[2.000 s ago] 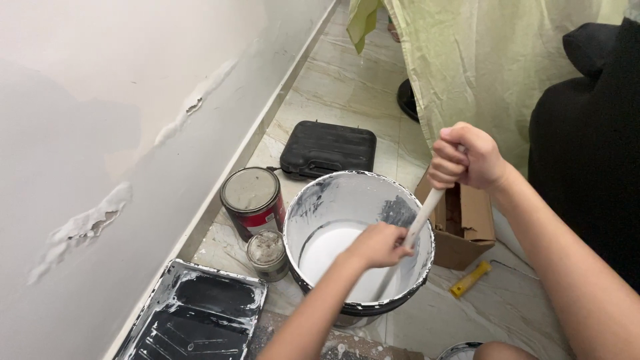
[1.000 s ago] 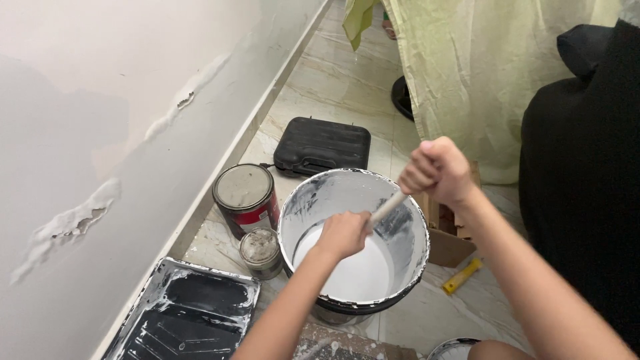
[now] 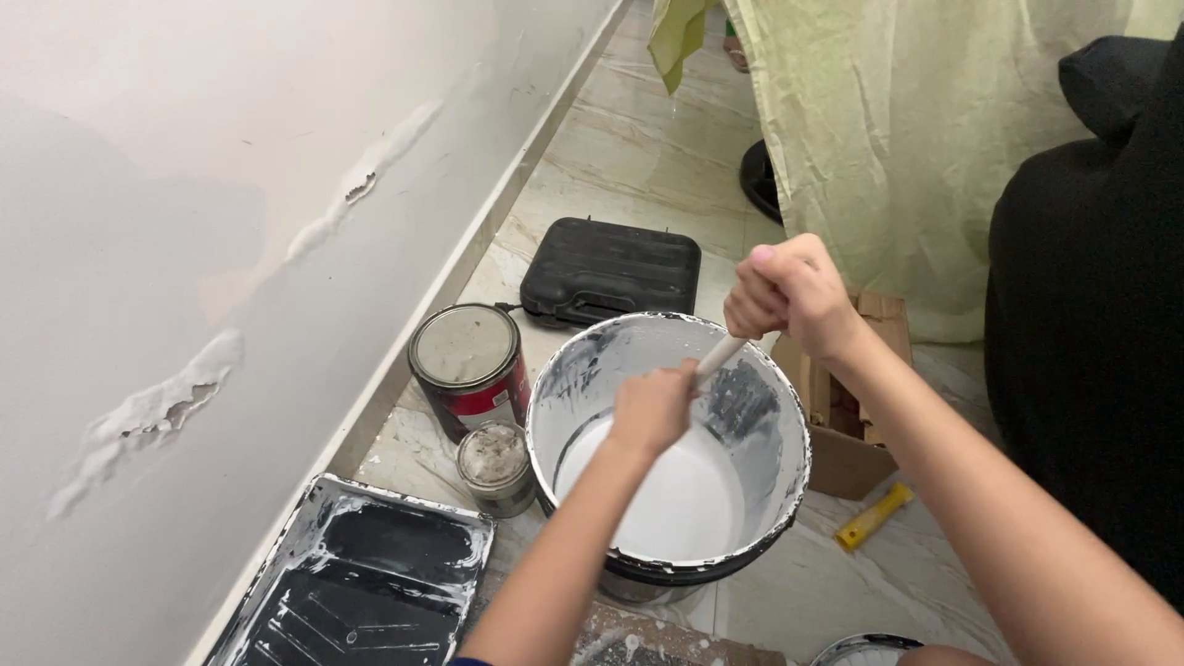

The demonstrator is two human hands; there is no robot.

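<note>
A pale stick (image 3: 719,360) slants down into a large bucket (image 3: 803,453) of white paint (image 3: 680,504). My right hand (image 3: 786,291) is closed around its upper end, above the bucket's far right rim. Lower on the stick, over the bucket's opening, my left hand (image 3: 655,407) grips it. The stick's lower end is hidden behind my left hand and forearm. Grey and white smears coat the bucket's inner wall. Left of the bucket stand a red-labelled paint can (image 3: 467,361) and a smaller metal can (image 3: 495,467), both with lids on.
A paint-smeared black tray (image 3: 398,578) lies near left by the wall, whose paint is peeling (image 3: 176,407). Behind the bucket is a black plastic case (image 3: 612,268). To the right are a cardboard box (image 3: 846,453), a yellow roller handle (image 3: 874,516) and a light green cloth (image 3: 888,157).
Both hands have stayed on the stick while its slant and place in the bucket shifted. My left hand has moved from the bucket's right side toward its middle since the oldest frame.
</note>
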